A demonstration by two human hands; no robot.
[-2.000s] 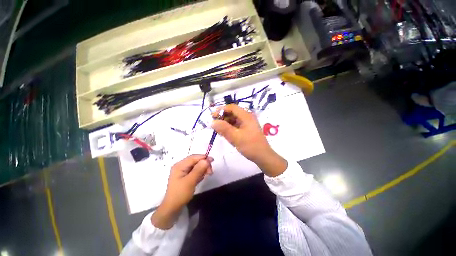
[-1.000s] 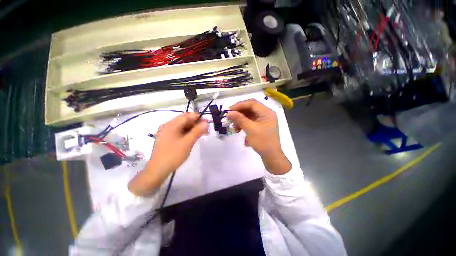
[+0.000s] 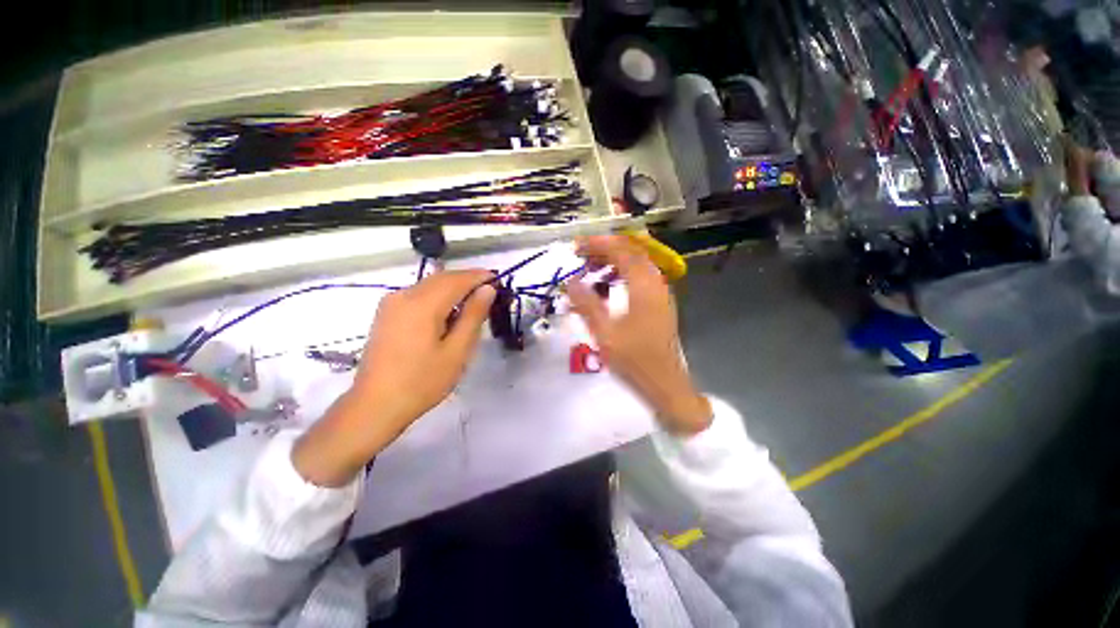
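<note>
The wire harness (image 3: 295, 291) lies across the upper part of the white board (image 3: 491, 429). My left hand (image 3: 412, 350) pinches a thin black branch wire (image 3: 518, 265) near the board's middle; its tail hangs past the board's near edge. A dark connector (image 3: 505, 317) sits just right of my left fingertips. My right hand (image 3: 626, 319) is at the harness's right part, fingers bent and blurred; whether it grips a wire is unclear. At the left end are the white end holder (image 3: 108, 378), red leads (image 3: 203, 385) and a black block (image 3: 206, 426).
The cream parts tray (image 3: 62, 264) stands behind the board with red-and-black (image 3: 356, 129) and black wire bundles (image 3: 332, 215). Tape rolls (image 3: 629, 92), a grey machine (image 3: 737, 147) and a yellow object (image 3: 657, 253) are at right. A red ring (image 3: 586, 358) lies on the board. Another person's arm (image 3: 1087, 209) shows far right.
The camera view has shifted, so the tray and board sit further left. My left hand went from the hanging wire to the harness's middle. My right hand has moved to its right part.
</note>
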